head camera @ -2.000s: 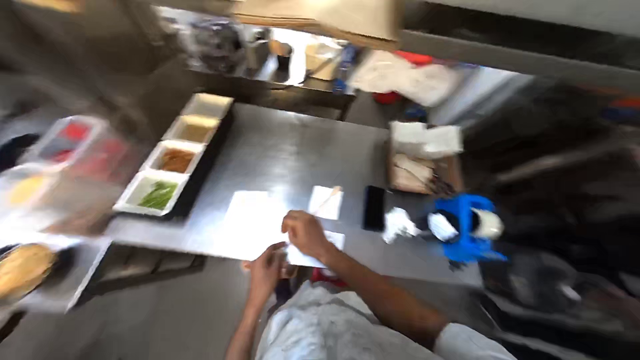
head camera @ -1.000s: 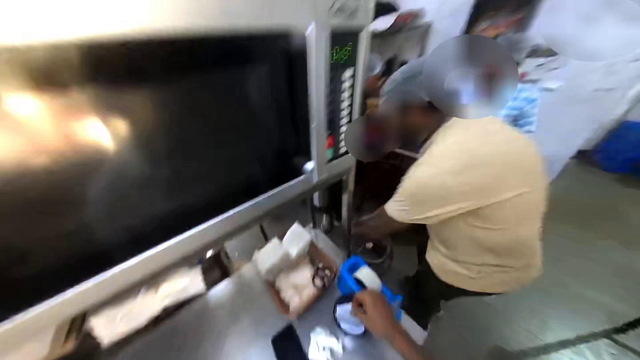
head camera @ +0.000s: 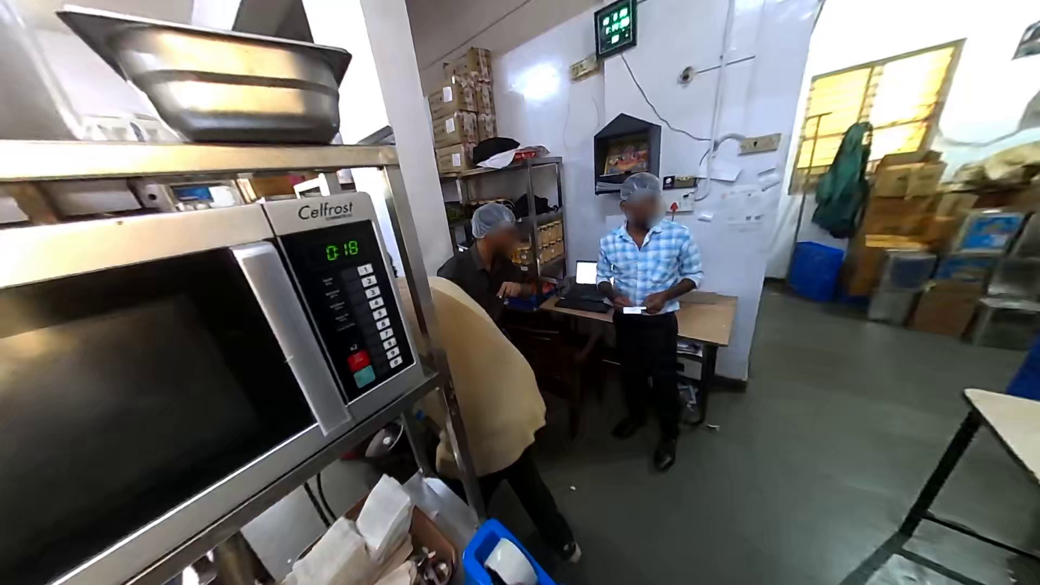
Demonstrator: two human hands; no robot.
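Observation:
Neither my left hand nor my right hand shows in the head view, so what they hold or touch is hidden. At the bottom edge a cardboard box (head camera: pixel 435 532) holds folded white paper (head camera: pixel 384 516) and small metal items. Beside it on the right is a blue plastic basket (head camera: pixel 487 532) with a white thing inside, cut off by the frame. Above and to the left a Celfrost microwave oven (head camera: pixel 345 296) with a lit green display stands on a steel rack, its door shut.
A steel pan (head camera: pixel 244 89) rests on the upper shelf (head camera: pixel 203 158). Close by, a person in a beige shirt (head camera: pixel 479 382) bends behind the rack post. Two people in hair nets are farther back, near a wooden desk (head camera: pixel 707 317). A white-topped table (head camera: pixel 1003 418) stands at right.
The view has swung up and right, away from the steel counter. A hand at the blue basket one second ago is out of view now. The person in beige is bent lower behind the rack.

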